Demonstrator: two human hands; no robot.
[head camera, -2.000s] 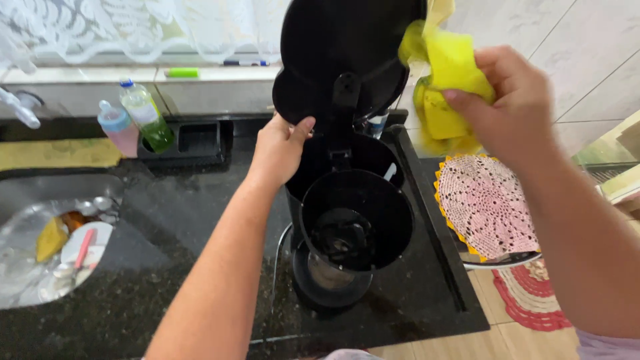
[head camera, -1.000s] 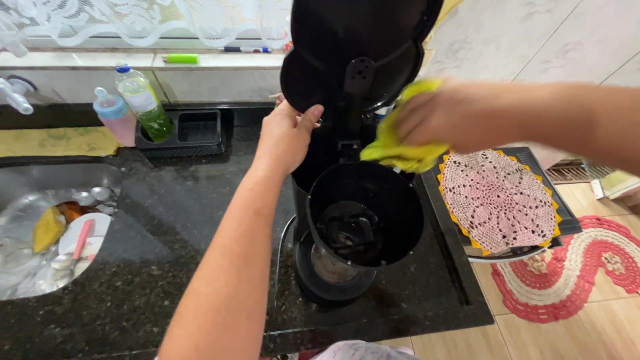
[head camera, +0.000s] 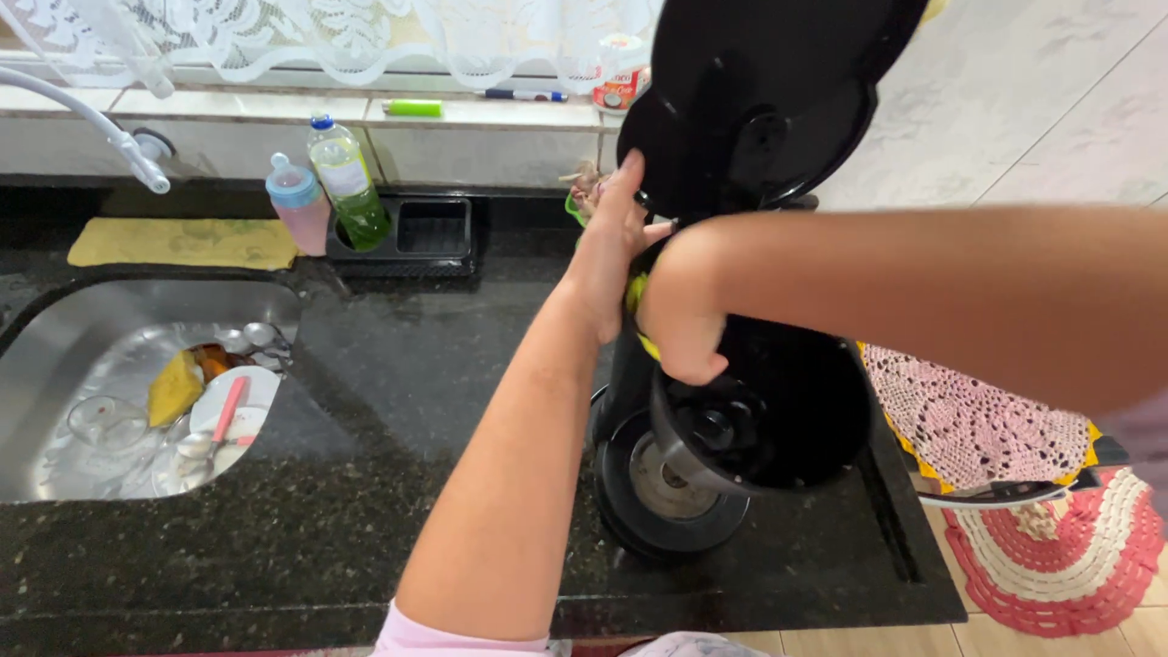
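Note:
A black coffee maker (head camera: 776, 411) stands on the dark granite counter with its lid (head camera: 776, 100) raised and its filter basket swung toward me. At the upper left of its body, my left hand (head camera: 616, 228) rests against the machine below the lid, thumb up and fingers partly hidden. Bent down at the body's left side, beside the basket, is my right hand (head camera: 684, 306). It presses a yellow-green cloth (head camera: 646, 342), mostly hidden under the fingers. The round warming plate (head camera: 671, 479) shows below the basket.
Left lies a steel sink (head camera: 55, 365) with a sponge (head camera: 175, 388), plate and cutlery. Behind stand a baby bottle (head camera: 299, 205), a green soap bottle (head camera: 351, 187) and a black organizer (head camera: 433, 237). A crocheted doily (head camera: 976, 420) lies at right.
My right hand has moved with the cloth from the right of the lid down to the left side of the machine's body. My left hand stays at the machine, its fingers now spread differently.

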